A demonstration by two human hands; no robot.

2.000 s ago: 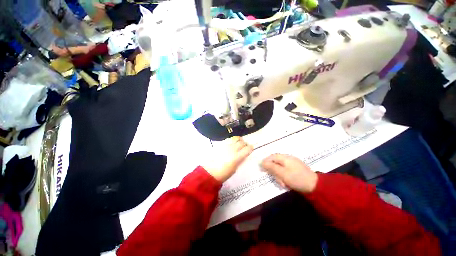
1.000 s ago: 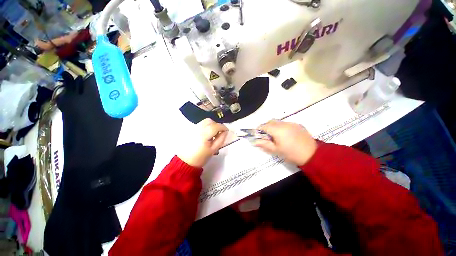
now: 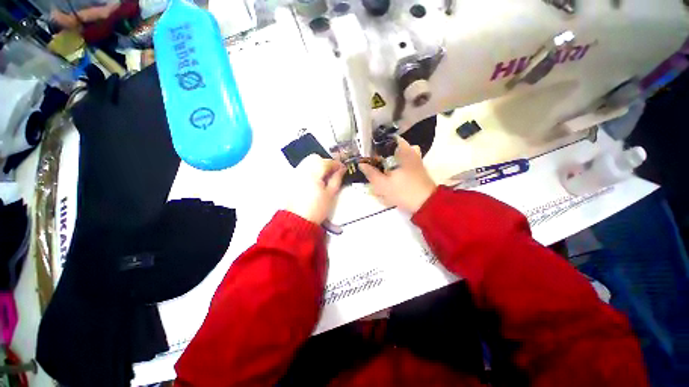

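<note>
The curved black piece lies under the presser foot of the white HIKARI sewing machine, and its other end shows behind my right hand. My left hand is at the left of the foot, thumb and fingertip close together at the black piece's front edge. My right hand is at the right of the foot, fingers bent around the needle area. Whether either hand pinches cloth or thread is too small to tell. The dark-blue thread snips lie on the table right of my right hand.
Large black garment panels lie at the left, one with a small label. A bright-blue oblong lamp hangs above left. A small black fabric square and a translucent white bottle are at the right. A printed ruler runs along the front edge.
The snips, held in my right hand a second ago, now lie on the table at the right. Both hands have moved up to the presser foot. The view has moved closer to the machine head.
</note>
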